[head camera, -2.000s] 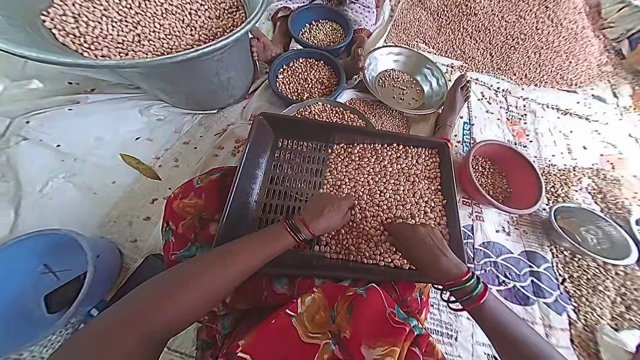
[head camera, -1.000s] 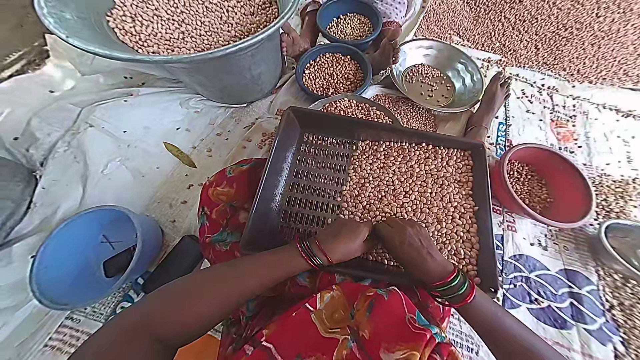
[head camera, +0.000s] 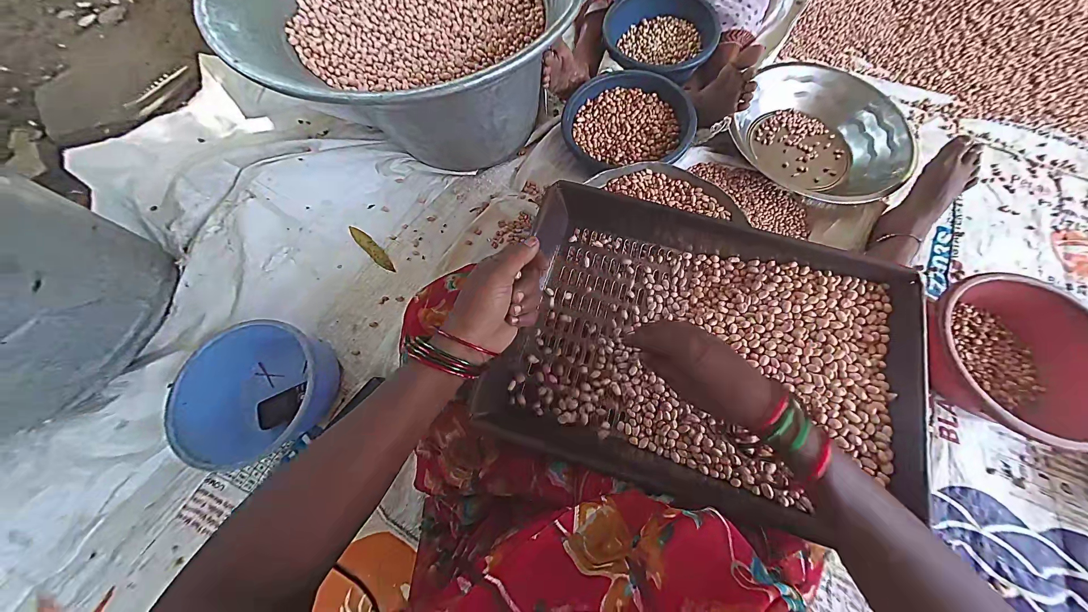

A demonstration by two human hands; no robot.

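A dark slotted plastic tray (head camera: 914, 374) lies tilted across my lap, over red floral cloth. Shelled peanuts (head camera: 790, 331) cover its middle and right, and a thinner scatter lies on the slots at its left. My left hand (head camera: 501, 293) is at the tray's left rim, its thumb on top and the fingers curled; some peanuts show by those fingers. My right hand (head camera: 701, 365) rests palm down on the peanuts near the middle, its fingertips pointing left toward the slotted part. The underside of that hand is hidden.
A large metal tub (head camera: 467, 119) of peanuts stands at the upper left. Beyond my tray are blue bowls (head camera: 688, 127), a steel basin (head camera: 892, 127) and another person's feet (head camera: 935, 183). A red bowl (head camera: 1054, 314) sits right; a blue bucket (head camera: 323, 374) holding a dark object stands left.
My left hand has moved from the peanuts near the front edge to the tray's left rim. My right hand has moved away from it. Peanuts now lie scattered over the slots that showed bare before.
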